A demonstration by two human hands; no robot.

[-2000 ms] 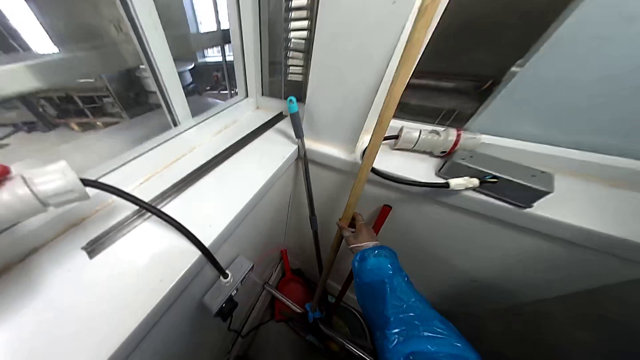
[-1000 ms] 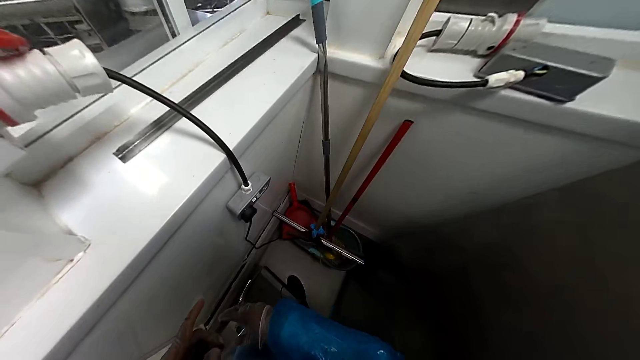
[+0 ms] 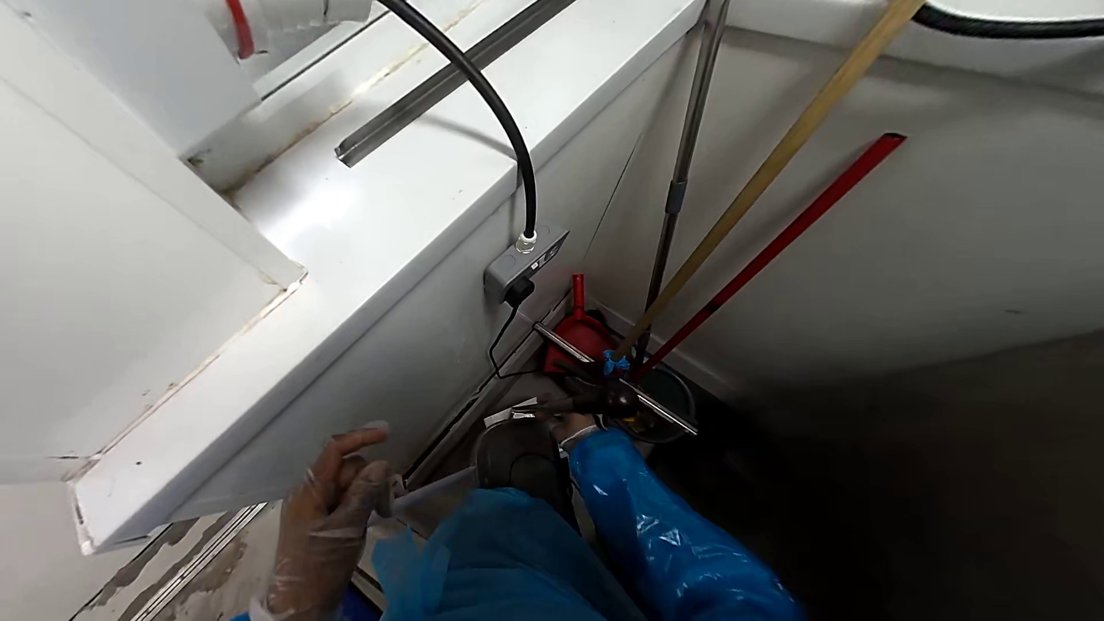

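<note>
My left hand [image 3: 332, 509], in a clear plastic glove, is raised at lower left with bent fingers and nothing visible in it. Low in the corner, my right hand [image 3: 576, 426] reaches down beside a dark boot [image 3: 520, 457]; its fingers are mostly hidden, next to a dark rounded object [image 3: 617, 400] and a small pale item [image 3: 511, 416]. A wooden pole [image 3: 776, 159], a red pole [image 3: 802, 222] and a grey metal pole [image 3: 687, 142] lean in the corner just beyond. Blue material [image 3: 615, 363] is tied at the wooden pole's lower end. Blue plastic covers my right sleeve.
A red dustpan [image 3: 576, 341], a metal bar [image 3: 660, 407] and a dark round bucket [image 3: 677, 388] stand in the corner. A grey socket box [image 3: 526, 263] with a black cable [image 3: 509, 112] is on the left wall. Above is a white ledge [image 3: 431, 194] bearing a metal channel [image 3: 431, 90].
Two seconds ago my right hand held the wooden pole; it has let go and moved down to the floor area. My left hand has come into view. The view has tilted down.
</note>
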